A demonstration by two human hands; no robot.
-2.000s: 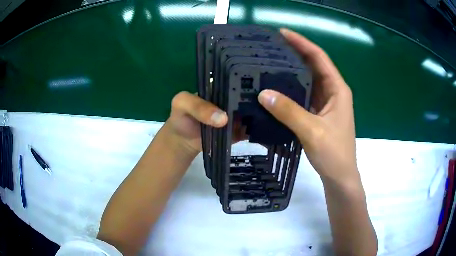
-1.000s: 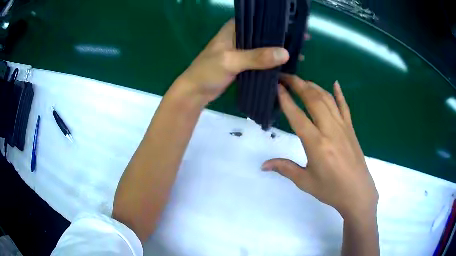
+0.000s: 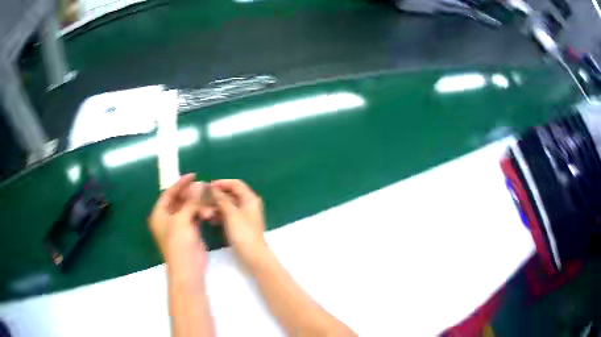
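Note:
My left hand (image 3: 180, 220) and my right hand (image 3: 242, 217) are close together over the near edge of the green belt (image 3: 316, 158). Their fingers are curled and the fingertips nearly meet. Something dark shows between the fingertips, but blur hides whether it is held. A small pile of black phone middle frames (image 3: 78, 220) lies on the belt to the left of my hands, blurred.
The white worktable (image 3: 389, 243) runs along the belt. A thick stack of black trays (image 3: 567, 178) with white edge strips stands at the right over a red tray (image 3: 529, 217). A white strip (image 3: 169, 141) crosses the belt beyond my hands.
The view has swung right. The stack of frames has left my left hand, and a pile now lies on the belt. My hands have come together.

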